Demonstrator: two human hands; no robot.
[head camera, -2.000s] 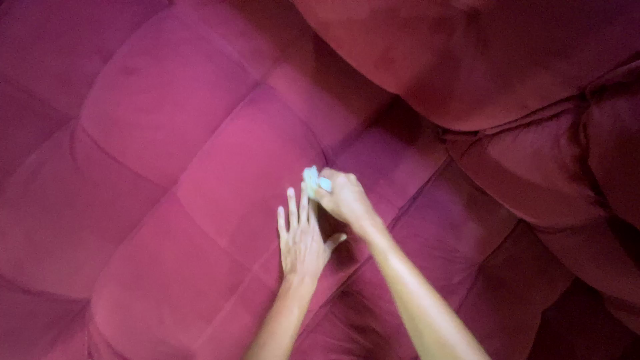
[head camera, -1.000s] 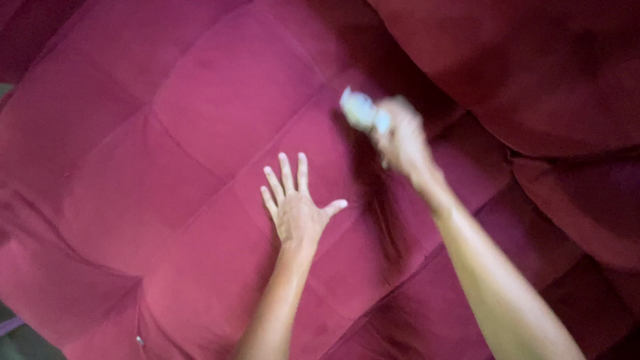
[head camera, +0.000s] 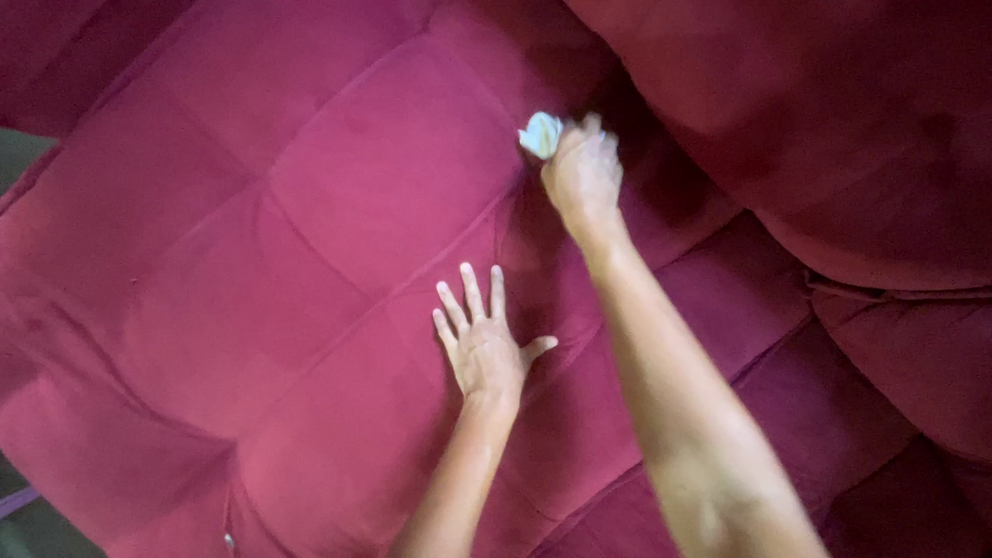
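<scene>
My left hand (head camera: 488, 353) lies flat with fingers spread on the red tufted seat cushion (head camera: 341, 194) of what looks like a sofa. Farther up and to the right, my right hand (head camera: 585, 174) is closed around a crumpled whitish cloth (head camera: 542, 135), part of which sticks out to the left of the fist. The hand is blurred, and the part of the cloth inside it is hidden. Whether the cloth touches the fabric I cannot tell.
A large red back cushion (head camera: 790, 116) rises at the upper right, with a dark gap along its lower edge. More tufted red upholstery (head camera: 821, 387) runs down the right side. A zipper pull (head camera: 229, 540) hangs near the lower left, and grey floor shows at the left edge.
My right hand, beside the left two seconds ago, has moved away up and to the right with the cloth. My left hand stays flat, its fingers now spread wider. The view has shifted.
</scene>
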